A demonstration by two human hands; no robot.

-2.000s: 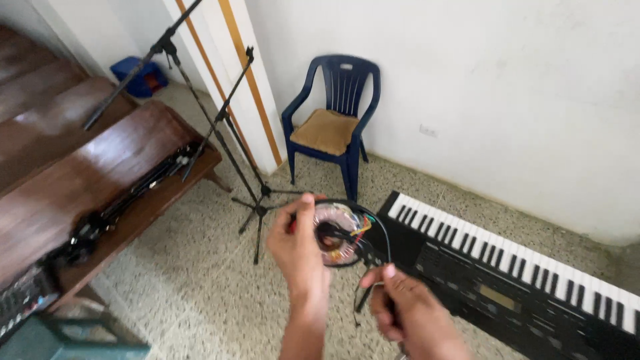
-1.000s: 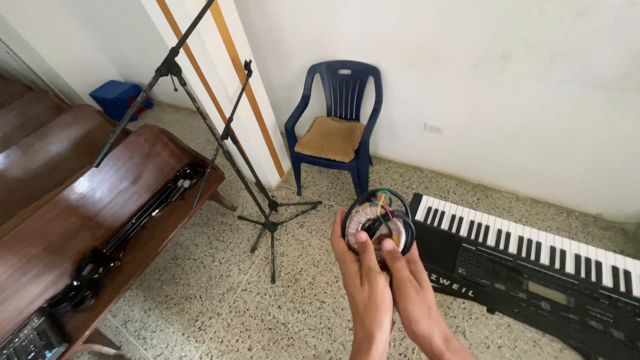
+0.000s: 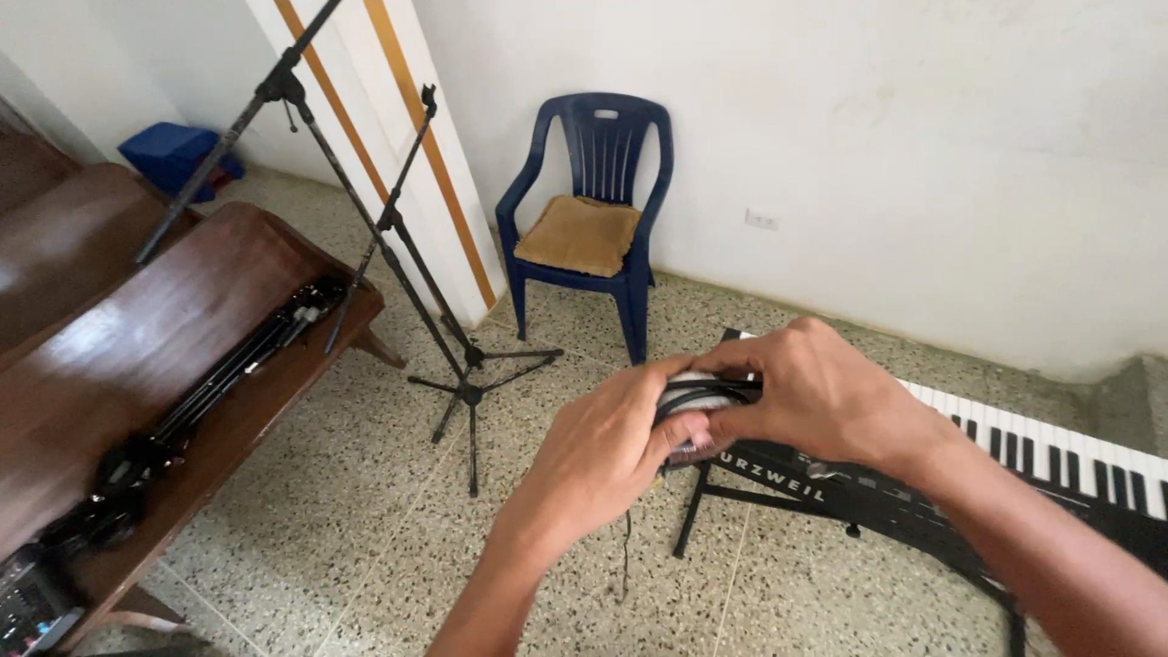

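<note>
My left hand (image 3: 607,447) grips the left side of a round coil-like object (image 3: 684,381), pale and wrapped with black cable (image 3: 701,398). On its right side my right hand (image 3: 812,397) closes its fingers and thumb on the cable and the edge of the object. Both hands hide much of it, and its exact kind cannot be told. A thin dark cord (image 3: 627,547) hangs below the left hand. The hands are in front of the left end of a Kurzweil keyboard (image 3: 912,493) on a black stand.
A blue plastic armchair (image 3: 625,137) with a tan cushion (image 3: 579,235) stands by the wall. Microphone stands (image 3: 470,392) rise beside a striped pillar. At left, a wooden bench (image 3: 210,301) bears folded black stands (image 3: 228,365) and a mixer (image 3: 36,593). Behind is a blue container (image 3: 169,151).
The round object was held with its coloured wires in view; it is now turned and mostly covered by the hands. My right hand has moved from beneath it to its right side, over the cable.
</note>
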